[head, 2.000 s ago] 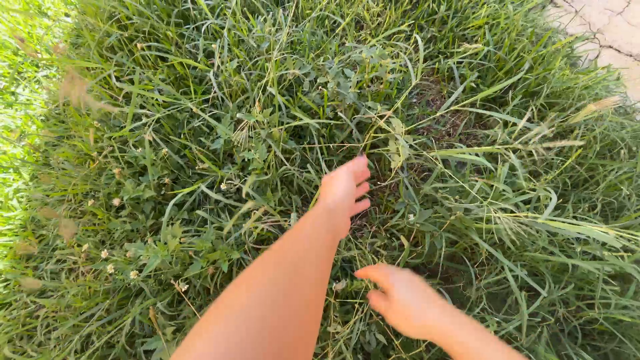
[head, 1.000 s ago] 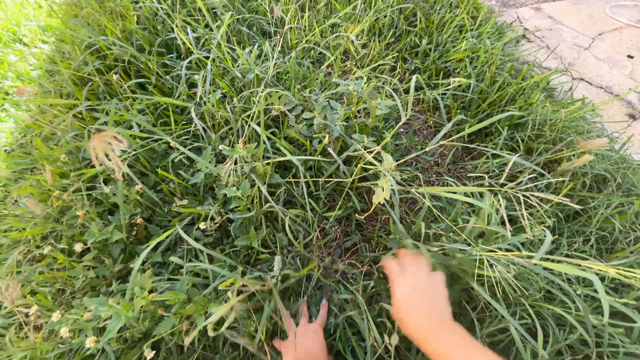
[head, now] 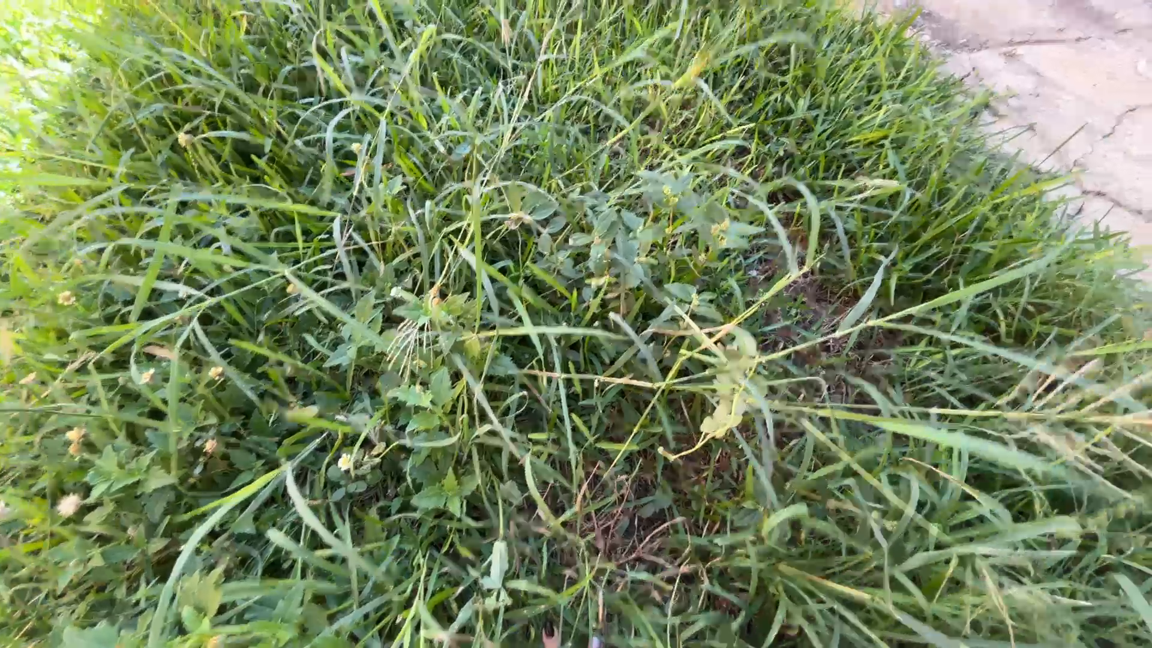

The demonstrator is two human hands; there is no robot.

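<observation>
Just a fingertip or so of a hand [head: 551, 635] shows among grass blades at the bottom edge, a little left of centre; which hand it is, and what it does, cannot be told. The rest of both hands is out of view. Above that spot, dry reddish-brown stems [head: 630, 540] lie over a darker gap in the tall green grass [head: 900, 504]. A pale yellowish leafy weed [head: 727, 405] stands right of centre, with long seed stalks crossing near it. A broad-leaved weed [head: 621, 238] grows farther up.
Cracked pale paving [head: 1071, 99] borders the grass at the upper right. Small whitish flower heads [head: 68, 505] dot the left side. Bare brown soil [head: 810, 310] shows through right of centre.
Both hands were over the grass in the earlier frames, the left one reaching farther up at first. Now they have dropped almost wholly out of view at the bottom.
</observation>
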